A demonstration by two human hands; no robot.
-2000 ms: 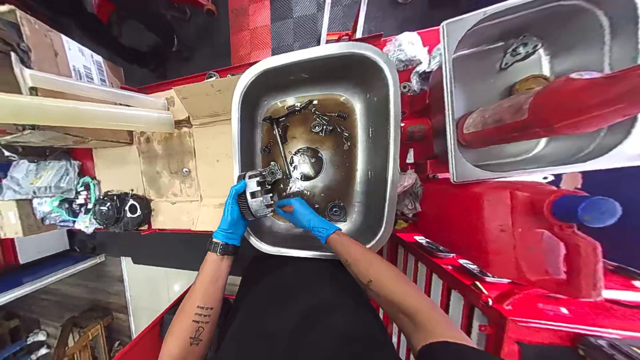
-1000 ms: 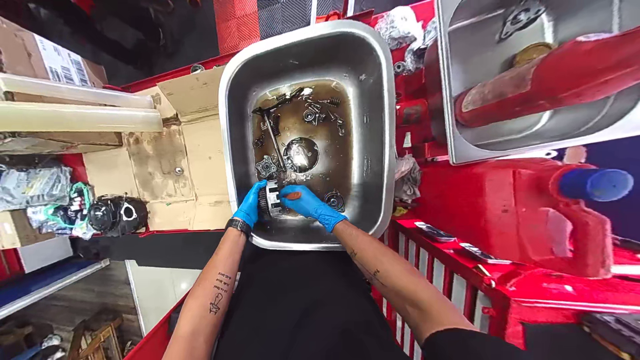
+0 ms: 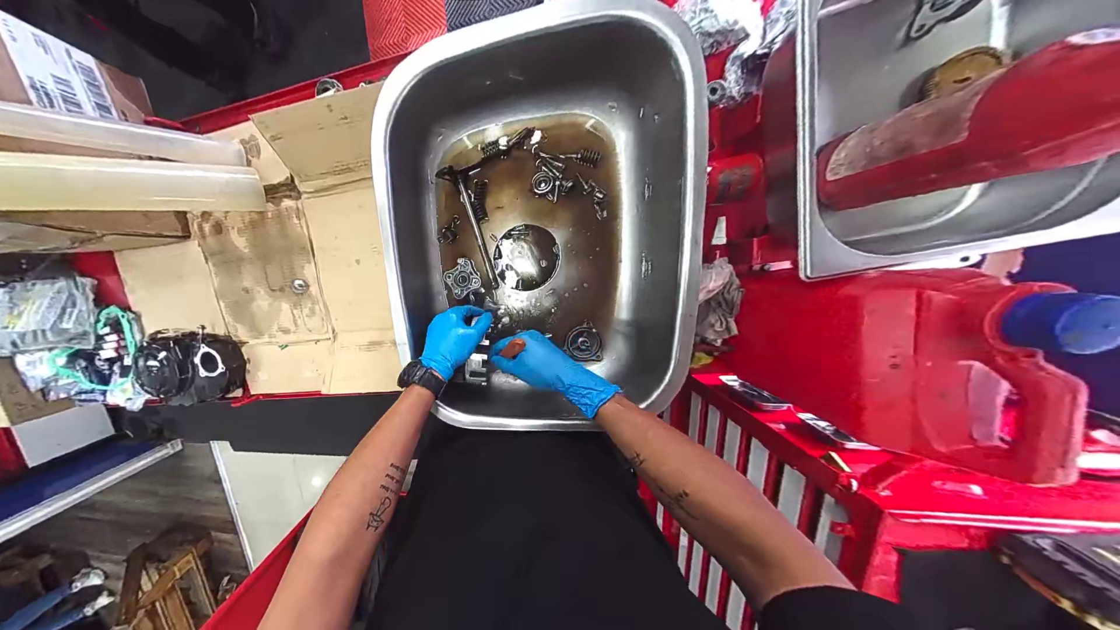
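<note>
Both hands wear blue gloves and work low in a stainless steel sink basin [image 3: 661,262] with dirty liquid in it. My left hand [image 3: 455,339] is on a silver slotted metal part [image 3: 478,366], its fingers curled at the part's upper end. My right hand [image 3: 544,360] has its fingertips at the same part's right side; a reddish-brown piece [image 3: 514,348] shows at the fingers, held or a glove tear, I cannot tell. Beyond the hands lie a star-shaped metal part [image 3: 462,278], a long rod-like part [image 3: 473,223], a round metal disc [image 3: 527,257] and coil springs [image 3: 586,157]. A round ribbed part [image 3: 583,341] lies right of my right hand.
Flattened cardboard [image 3: 350,262] lies left of the basin, with a black engine cover [image 3: 188,366] and plastic bags [image 3: 44,306] beyond. On the right are a second steel basin [image 3: 809,175], a red container with a blue cap [image 3: 1063,322] and a crumpled rag [image 3: 717,302].
Two seconds ago the slotted metal part was raised near the basin's left rim in my left hand. Both hands and the part are now farther inside the basin.
</note>
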